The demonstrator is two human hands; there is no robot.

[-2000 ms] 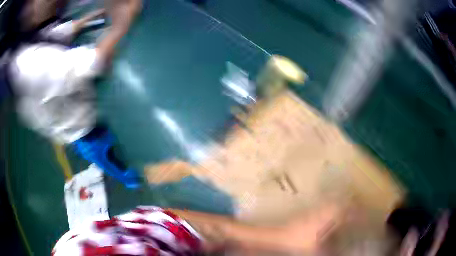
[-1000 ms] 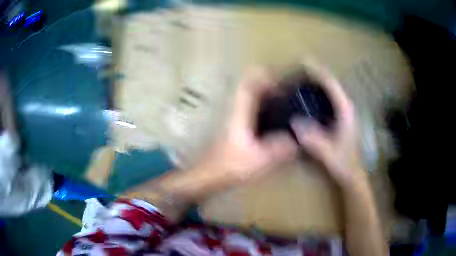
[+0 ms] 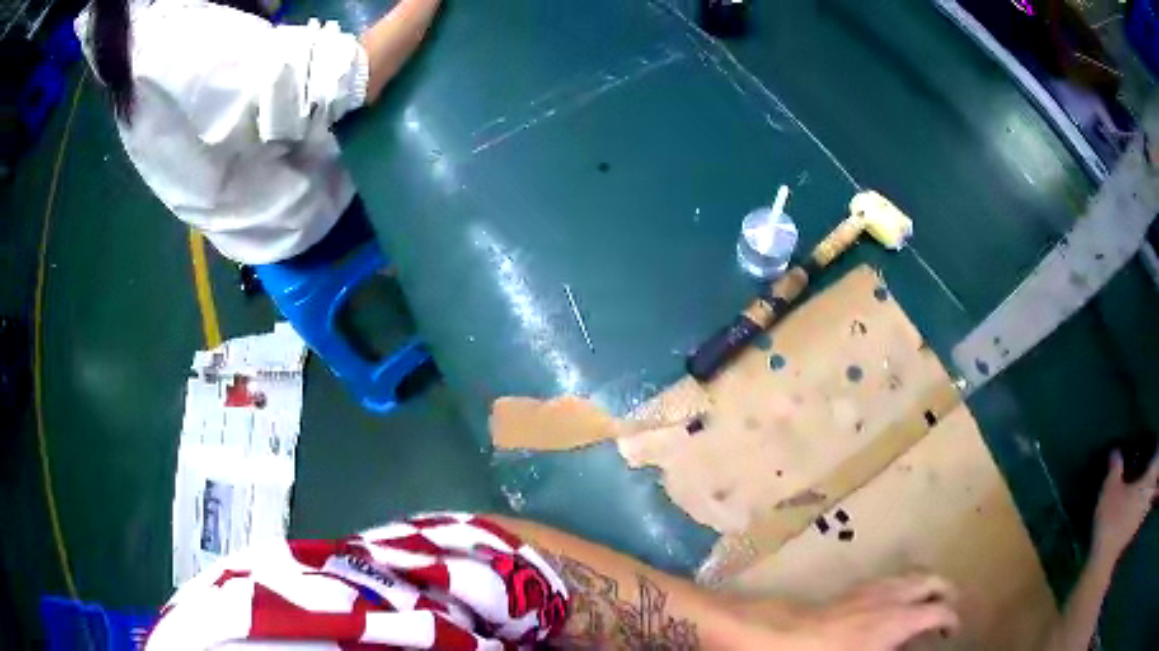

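Note:
My left hand (image 3: 896,610) is low over the cardboard mat (image 3: 813,445), fingers loosely bent, with nothing seen in it. Its tattooed forearm comes from the checked red and white sleeve. My right hand (image 3: 1125,502) is at the far right edge, partly cut off, its fingertips against a dark, round-looking thing (image 3: 1129,455). Whether it grips this is unclear in the dark. Small black pads (image 3: 835,524) lie on the mat. A mallet (image 3: 769,305) with a cream head lies along the mat's far left edge. A clear bottle (image 3: 768,239) stands beside it.
A torn cardboard tongue (image 3: 553,424) sticks out left over the green surface (image 3: 572,165). A scuffed metal upright (image 3: 1061,274) rises beyond the mat. At upper left a person in white (image 3: 235,121) sits on a blue stool (image 3: 343,312). Printed paper (image 3: 238,445) lies lower left.
The view has swung left. My hands, together around a dark object a second ago, are now apart: the left over the cardboard, the right far out to the right.

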